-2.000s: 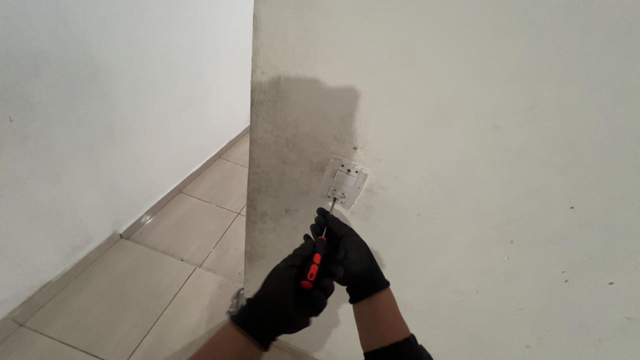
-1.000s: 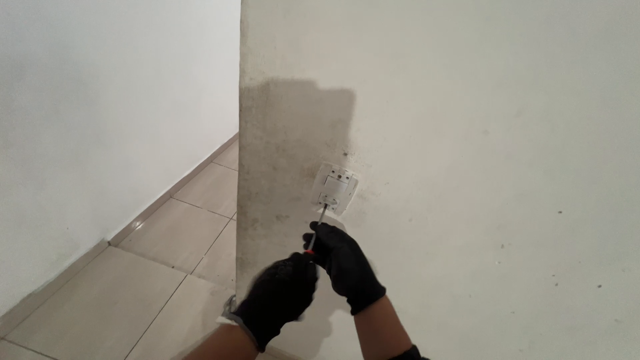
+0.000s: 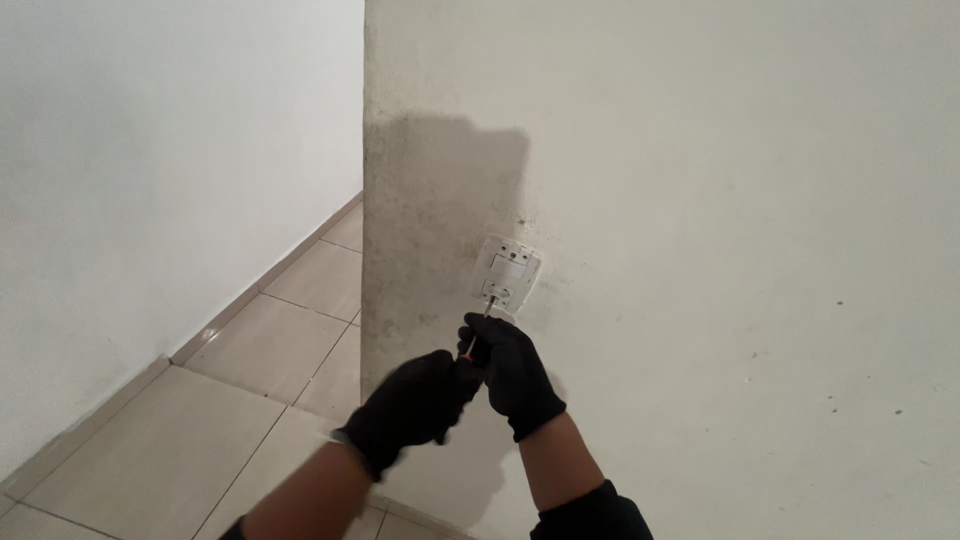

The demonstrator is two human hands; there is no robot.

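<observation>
A white wall switch and socket unit [image 3: 508, 268], its inner frame and screws exposed, sits on the pale wall. The thin metal shaft of a screwdriver [image 3: 472, 346] points up at the lower edge of that unit, and its tip meets the lower screw area. My left hand [image 3: 416, 405], in a black glove, is closed around the handle, which is mostly hidden except for a bit of red. In a matching glove, my right hand [image 3: 514, 371] is just below the unit, its fingertips at the shaft, steadying it.
The stained wall [image 3: 431, 187] ends in a vertical edge left of the unit. Beyond that edge are a beige tiled floor [image 3: 157, 435], a baseboard [image 3: 225, 322] and a white wall [image 3: 165, 150]. Shadows of the arms and head fall on the near wall.
My left hand's grip has shifted: two seconds ago much of the red and black handle showed, and now the glove covers nearly all of it. The shaft stays at the unit's lower part.
</observation>
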